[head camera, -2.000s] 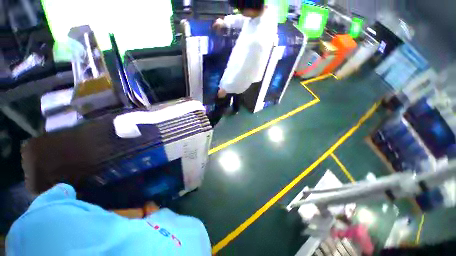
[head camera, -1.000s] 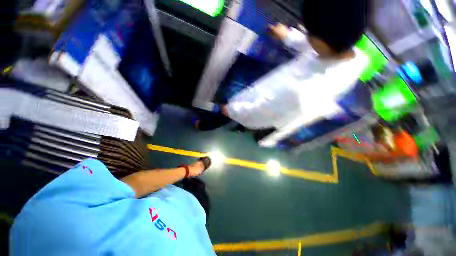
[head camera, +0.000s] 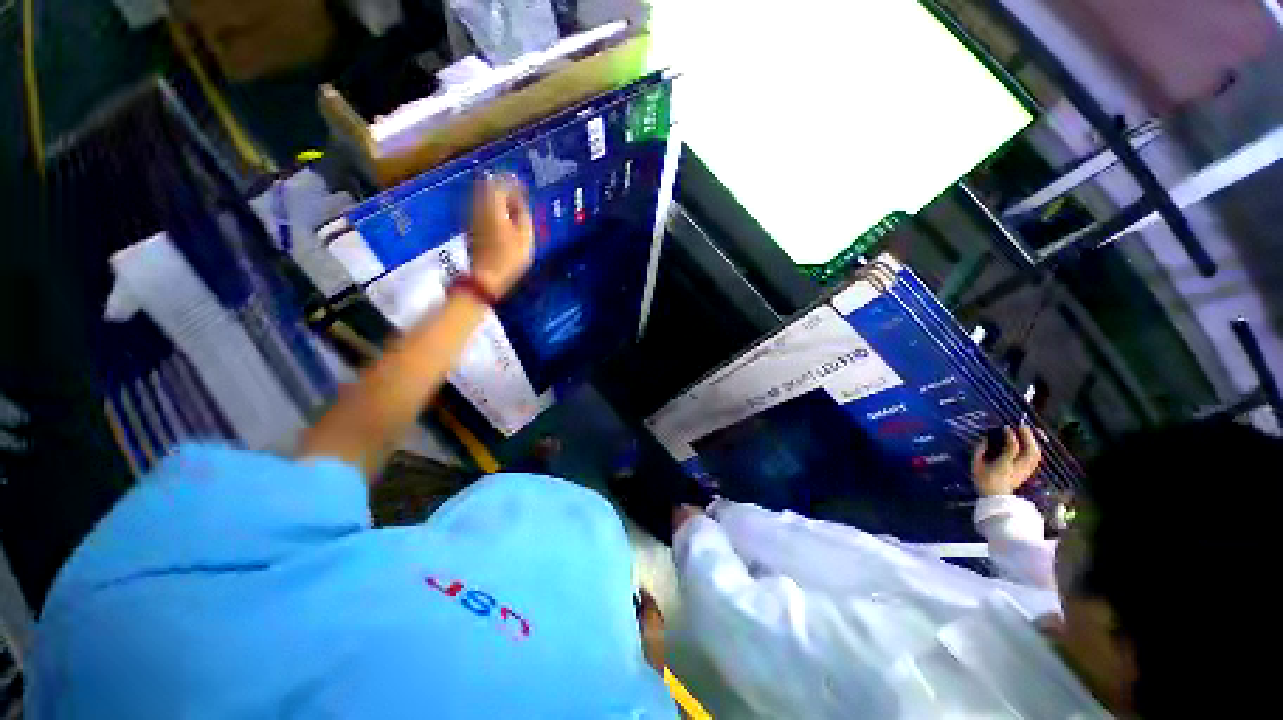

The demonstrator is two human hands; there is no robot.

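Observation:
My left hand (head camera: 501, 236), bare, blurred and with a red wristband, is at the printed blue face of an upright flattened carton (head camera: 577, 288). Its fingers look bent; whether they grip the carton or only touch it is unclear. The carton is blue, white and dark, with more sheets behind its top edge. My blue-sleeved arm reaches up from the lower left. A bit of skin shows at the right side of my blue shirt, but my right hand cannot be made out.
Another person in white (head camera: 858, 619) has a hand on a second upright carton stack (head camera: 844, 422) at the right. A bright white screen (head camera: 830, 113) is behind. An open brown box (head camera: 521, 106) stands behind my carton. A stack with a white strip (head camera: 211, 331) is at the left.
The view has turned, bringing the cartons and bright screen close in front. My left hand has gone from over the green floor to the carton face. The person in white is now at the lower right.

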